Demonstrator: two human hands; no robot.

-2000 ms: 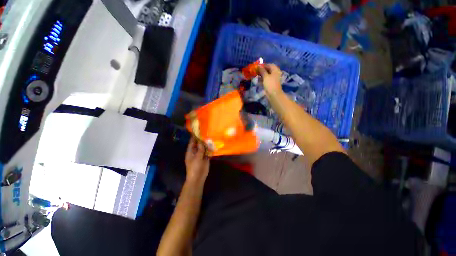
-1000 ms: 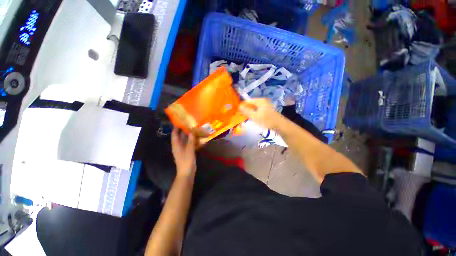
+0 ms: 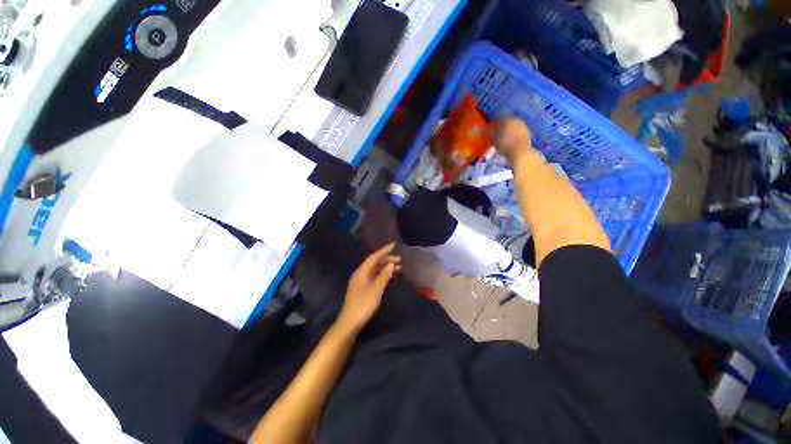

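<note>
An orange packet (image 3: 463, 137) is at my right hand (image 3: 513, 139), over the fabric scraps in the blue plastic basket (image 3: 642, 160). My right hand is closed at the packet's edge; its fingertips are partly hidden and blurred. My left hand (image 3: 369, 290) is empty, with fingers apart, between the table edge and the basket. A white fabric panel (image 3: 251, 186) lies on the white machine table, with black fabric pieces showing around it.
A black phone (image 3: 362, 56) lies near the table's blue edge. The sewing machine head and its control panel (image 3: 113, 65) are at left. A large black fabric panel (image 3: 147, 347) lies lower left. Another blue basket (image 3: 733, 277) stands at right.
My left hand has let go of the orange packet, and my right hand has moved with it away from my body to the basket. The camera view has turned and shifted.
</note>
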